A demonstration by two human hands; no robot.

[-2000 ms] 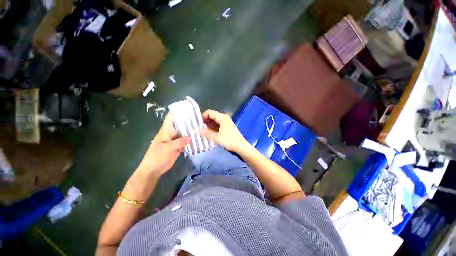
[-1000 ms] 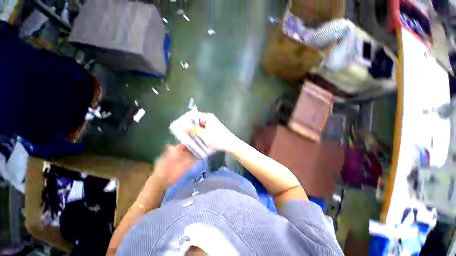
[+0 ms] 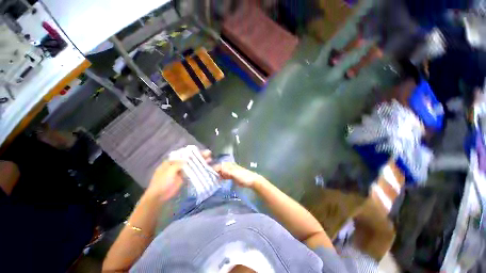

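Note:
A small folded piece of grey-and-white striped cloth (image 3: 198, 173) is held over the lap, in front of the wearer's body. My left hand (image 3: 168, 178) grips its left side. My right hand (image 3: 234, 173) is at its right edge, with the fingers bent against the cloth. The fingertips of both hands are partly hidden or blurred. I cannot make out any tool in either hand.
A grey box (image 3: 144, 138) lies just beyond my left hand. A white sewing table (image 3: 50, 74) is at upper left, near a wooden stool (image 3: 192, 73). Striped cloth (image 3: 386, 130) is heaped at right over blue baskets. White scraps lie on the green floor.
The view has swung round to another part of the workshop. Both hands stay together over the lap with the striped piece; my left hand now lies on its left side.

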